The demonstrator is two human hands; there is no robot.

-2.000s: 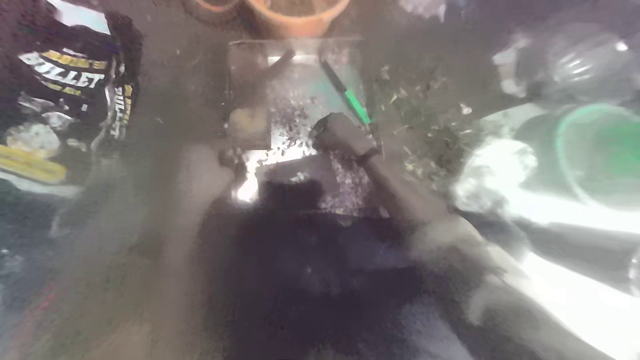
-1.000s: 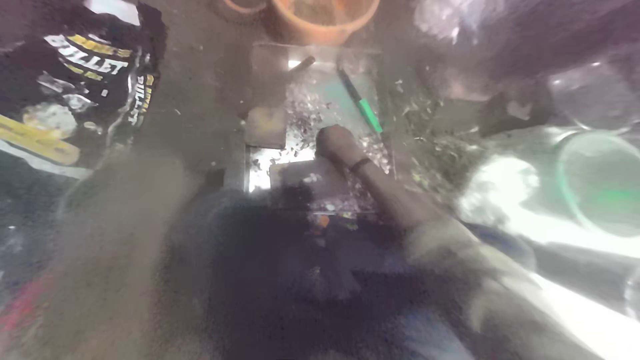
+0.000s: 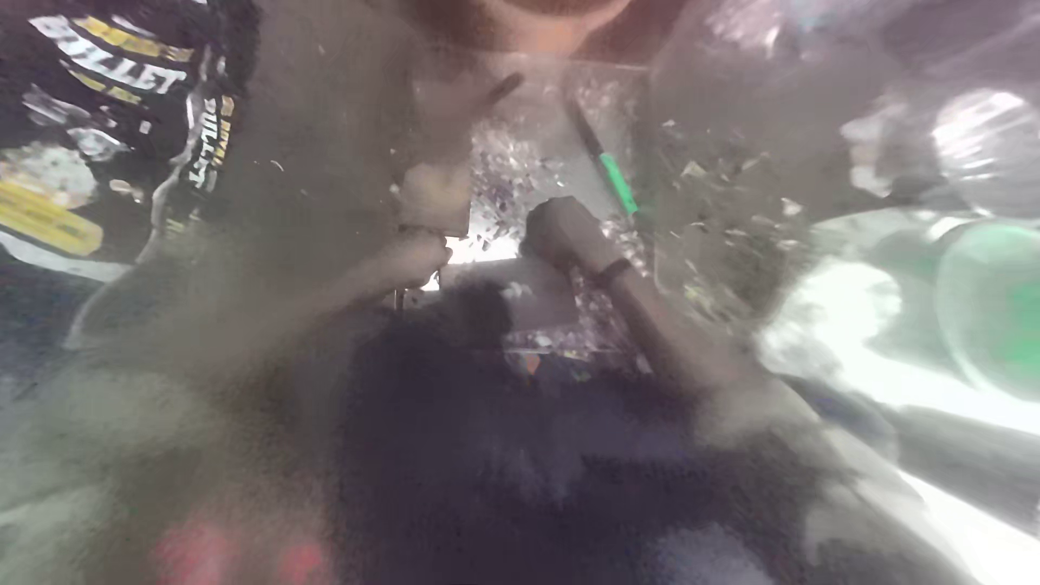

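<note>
The picture is hazy. My right hand (image 3: 565,231), with a dark band at the wrist, is curled over a flat board (image 3: 601,85) strewn with small dark and pale bits (image 3: 508,175); whether it holds anything is hidden. My left hand (image 3: 426,253) is at the board's left edge, just below a tan block (image 3: 436,197), and its grip is unclear. A tool with a green handle and dark end (image 3: 619,183) lies up and to the right of my right hand. Near the board's upper left is a short dark stick-like object (image 3: 505,88). A greyish flat piece (image 3: 540,301) lies below my right hand.
An orange round pot or bowl (image 3: 561,24) stands beyond the board. To the left is a black printed bag (image 3: 89,146). Loose scraps (image 3: 715,195) lie on the ground right of the board. Farther right are clear plastic containers (image 3: 987,146) and a pale greenish round tub (image 3: 987,309).
My left hand has come into clearer view at the board's left edge. My right hand stays over the bits on the board. The green-handled tool lies in the same place on the board.
</note>
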